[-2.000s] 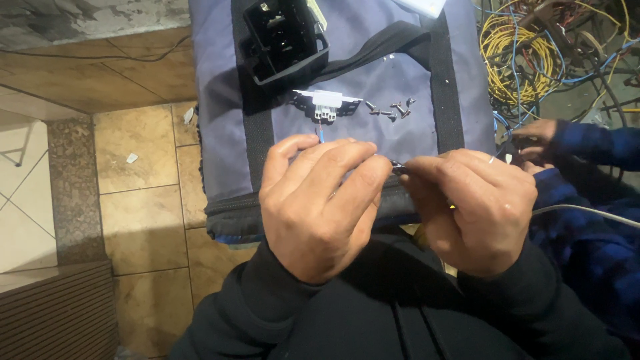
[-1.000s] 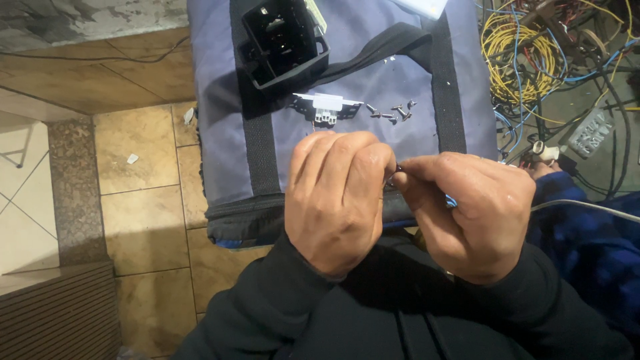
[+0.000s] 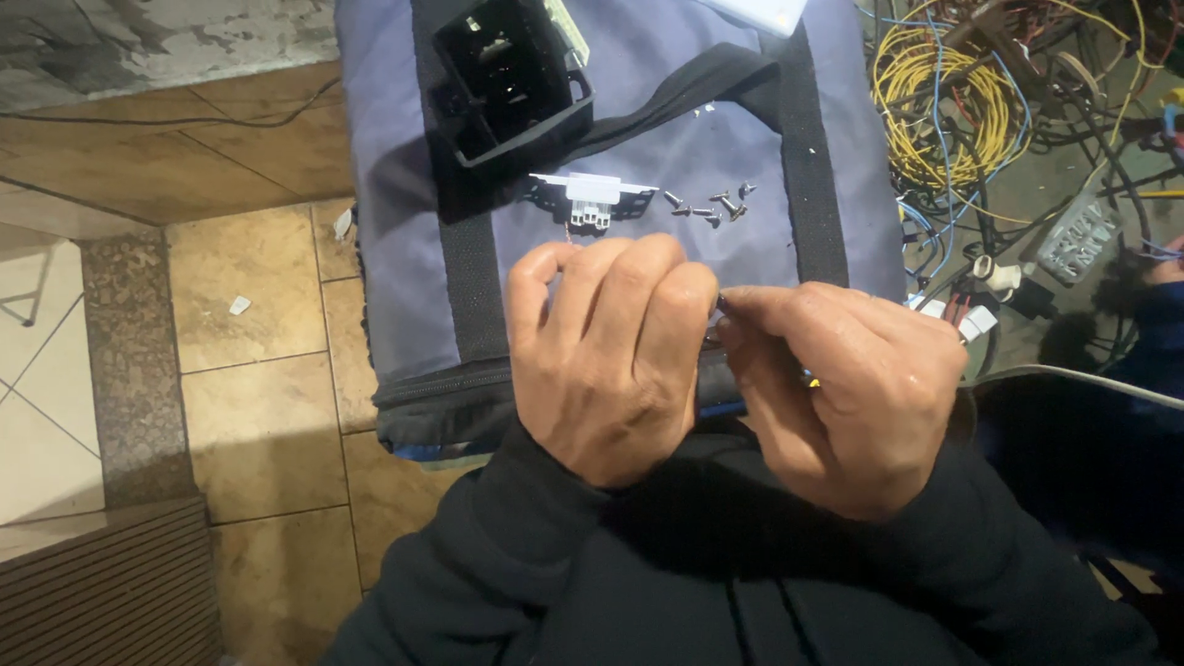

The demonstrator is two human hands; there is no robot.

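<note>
My left hand (image 3: 610,361) and my right hand (image 3: 846,398) meet over the front edge of a grey fabric bag (image 3: 398,277). Their fingertips pinch a small dark piece (image 3: 720,302), mostly hidden, its kind unclear. A thin wire seems to run from my left fingers toward a white electrical module (image 3: 592,192) on a black mounting frame (image 3: 635,202), just beyond that hand. Several loose screws (image 3: 705,213) lie right of the module. Behind it, a black plastic box (image 3: 504,83) stands open on the bag.
A white plastic plate (image 3: 763,11) lies at the bag's far edge, near a black strap (image 3: 675,88). To the right are coiled yellow cable (image 3: 953,111), a white fitting (image 3: 997,277) and a clear plastic piece (image 3: 1078,240). Another person's hand (image 3: 1167,264) shows at the right edge.
My left hand's fingers have curled in more since two seconds ago, and both hands stay together. The other person's hand has moved away from beside my right hand toward the right edge.
</note>
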